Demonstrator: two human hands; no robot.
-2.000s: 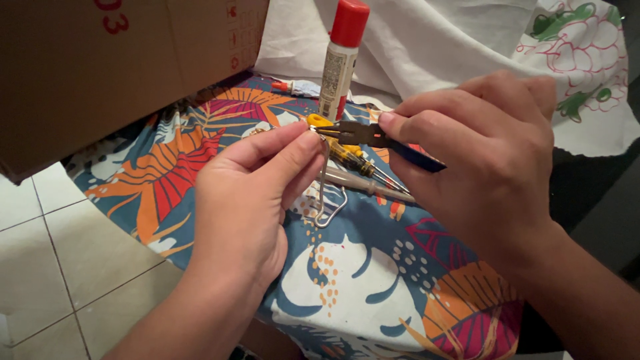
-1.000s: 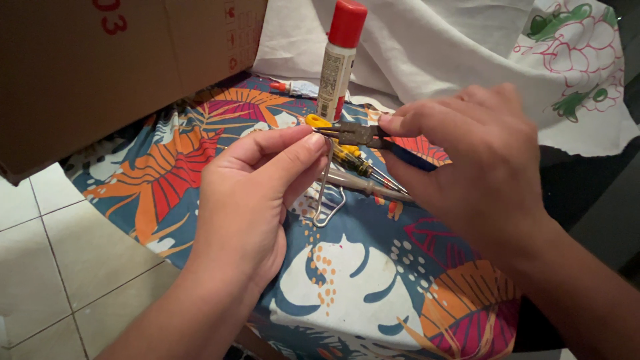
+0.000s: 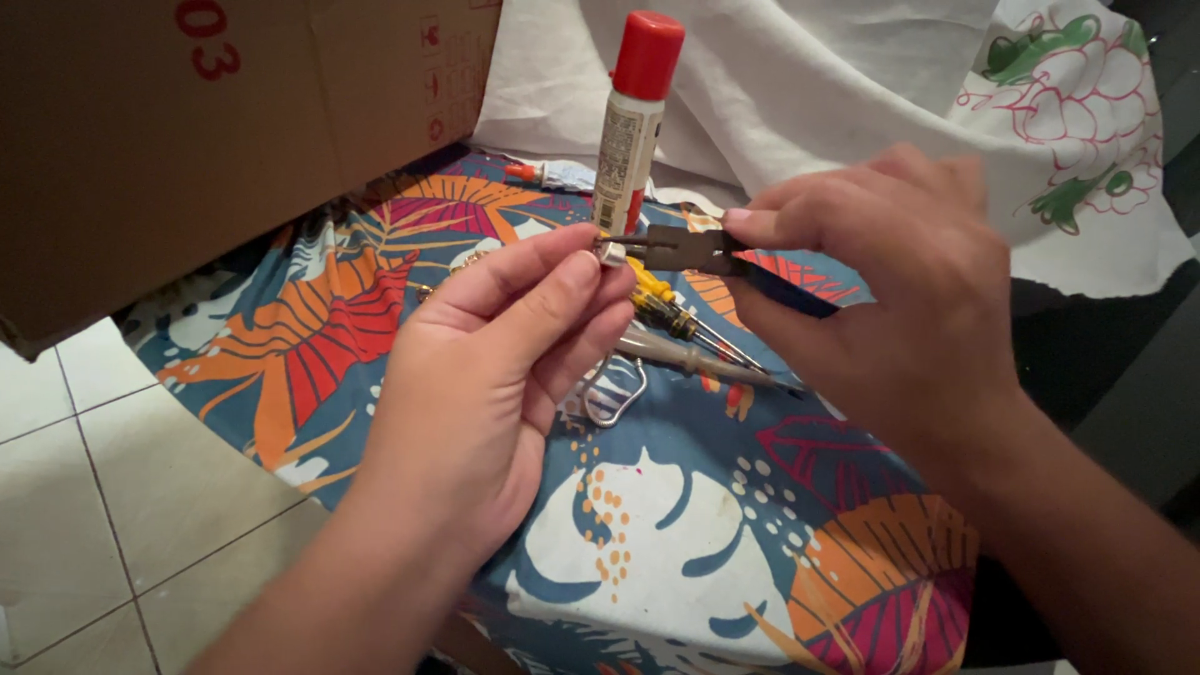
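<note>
My left hand pinches a small silver metal end piece between thumb and fingertips. A silver snake-type chain loops below those fingers, partly hidden by them. My right hand is closed on small pliers with dark jaws and blue handles. Their narrow tips reach the left fingertips at the metal piece; whether they grip it is hard to tell. Behind the left hand lies part of a gold-coloured chain. Just beyond the pliers, yellow-handled screwdrivers lie on the patterned cloth.
A white tube with a red cap stands behind the hands. Near it lies a small tube with an orange cap. A greyish translucent handled tool lies by the screwdrivers. A cardboard box fills the upper left; white fabric hangs behind.
The silver metal piece now shows at my left fingertips, and the chain's hanging loop has shifted. My right hand stays on the pliers, its fingers slightly moved.
</note>
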